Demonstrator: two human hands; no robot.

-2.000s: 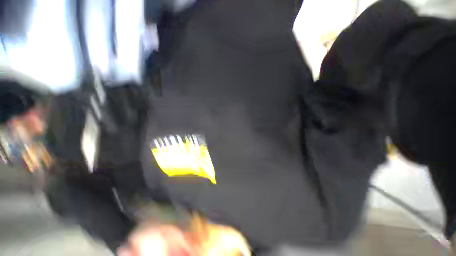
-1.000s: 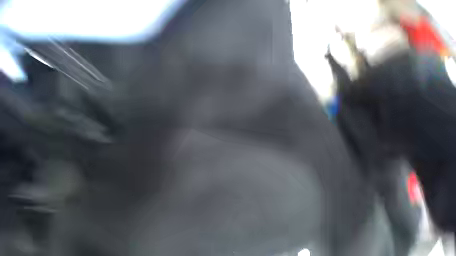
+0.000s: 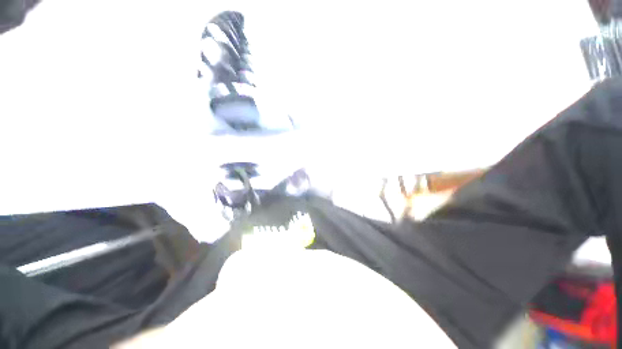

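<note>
The view is blurred and heavily overexposed. Dark grey cloth (image 3: pixel 518 204) spreads across the right side, and more dark cloth (image 3: pixel 82 293) lies at the lower left. A small white and yellow patch (image 3: pixel 279 234) shows at the centre, where the dark cloth meets. A rounded blown-out white shape (image 3: pixel 314 300) fills the bottom centre, with a faint skin-toned edge at its lower left; I cannot tell what it is. Neither my left hand nor my right hand can be made out.
A dark and pale banded object (image 3: pixel 228 61) stands out against the glare at the upper centre. A pale bar (image 3: pixel 89 253) crosses the left cloth. An orange-brown strip (image 3: pixel 453 180) is right of centre. Red items (image 3: pixel 580 313) show at the lower right.
The view has swung and turned much brighter. The dark cloth that filled the middle now lies at the sides, and the pale blue-white cloth at the upper left is no longer distinguishable.
</note>
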